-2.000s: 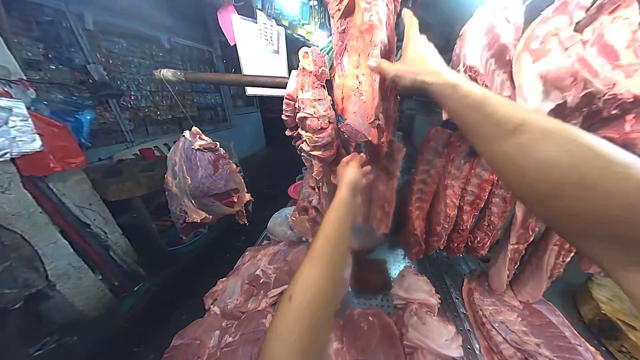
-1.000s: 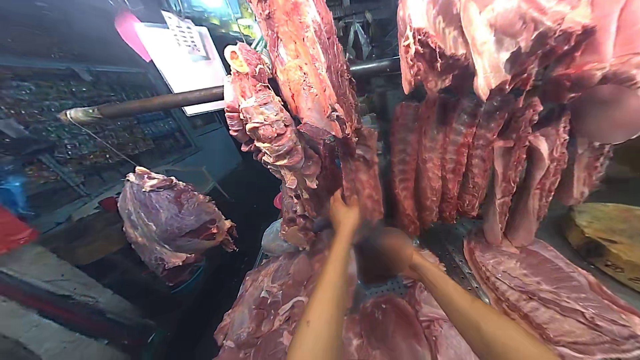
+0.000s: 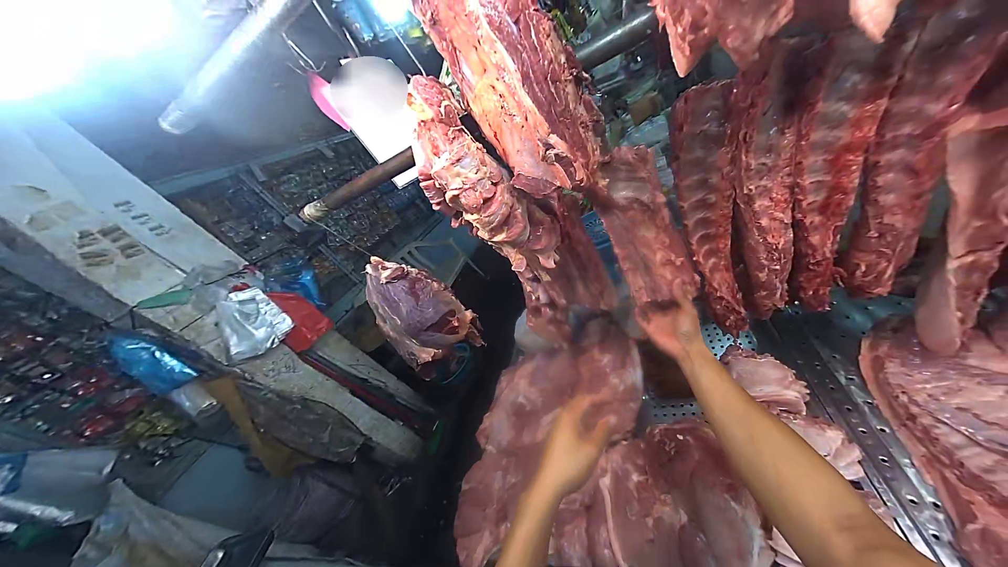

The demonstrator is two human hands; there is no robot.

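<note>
Low in the centre, my left hand [image 3: 579,445] is over a large slab of raw meat [image 3: 551,394]; blur hides whether its fingers grip the slab. My right hand [image 3: 669,323] reaches up to the lower end of a hanging rack of ribs [image 3: 646,228]; its fingertips are partly hidden, so a grip cannot be told. Above the hands hang a long cut of meat [image 3: 512,87] and a knobbly strip of meat and bone [image 3: 480,181]. More slabs of meat [image 3: 677,488] lie below and between my forearms.
Several rib racks [image 3: 768,181] hang at the right above a perforated metal tray [image 3: 890,441]. A dark chunk of meat [image 3: 417,311] hangs left from a string on a horizontal pole [image 3: 358,189]. Further left are a concrete ledge with a red bag [image 3: 299,319] and a blue plastic bag [image 3: 150,362].
My left hand has moved from the hanging meat down over the slabs. My right hand, high on the hanging cut two seconds ago, is now at the ribs' lower end. The view has swung left.
</note>
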